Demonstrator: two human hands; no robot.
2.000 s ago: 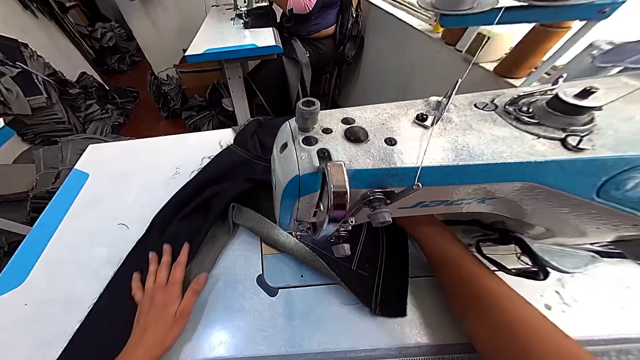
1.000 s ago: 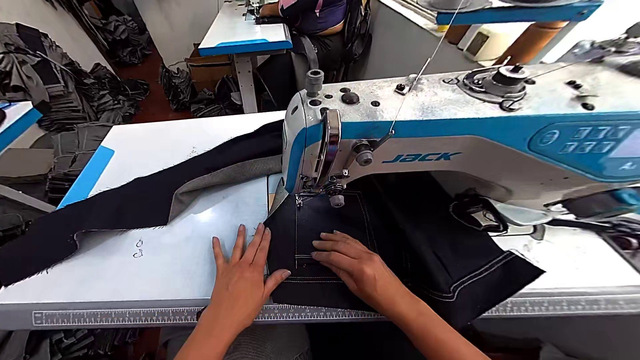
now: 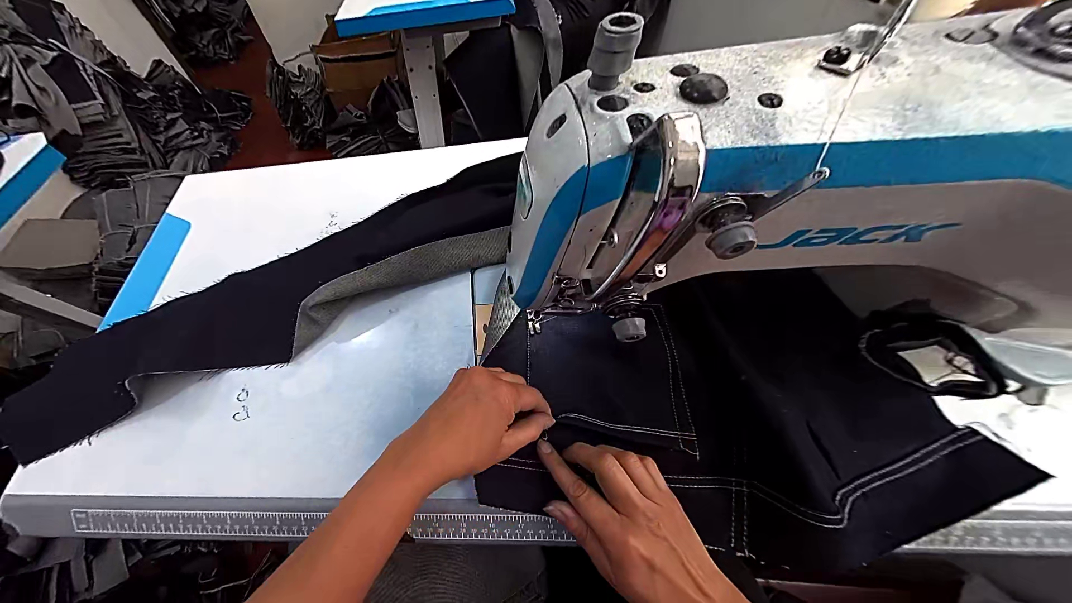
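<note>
Dark denim panels (image 3: pixel 779 377) with pale double stitching lie under the head of a Jack sewing machine (image 3: pixel 578 193). The presser foot (image 3: pixel 534 322) rests at the left stitch line of a pocket piece (image 3: pixel 611 368). My left hand (image 3: pixel 490 419) pinches the fabric edge by the pocket's lower left corner, thumb and index finger together. My right hand (image 3: pixel 624 511) lies just in front, its index fingertip touching the cloth beside the left fingers. A long dark denim strip (image 3: pixel 226 327) with a grey underside stretches leftward from behind the machine head.
A ruler strip (image 3: pixel 293 523) runs along the front edge of the white table (image 3: pixel 368 419). A black knee-shaped loop part (image 3: pixel 930 356) sits under the machine arm. Stacks of grey cloth (image 3: pixel 126 126) fill the left background, beside another table (image 3: pixel 423 12).
From spread flat on the fabric a second ago, my left hand has closed on its edge. Two seconds ago it lay on the strip at left, with my right arm reaching under the machine.
</note>
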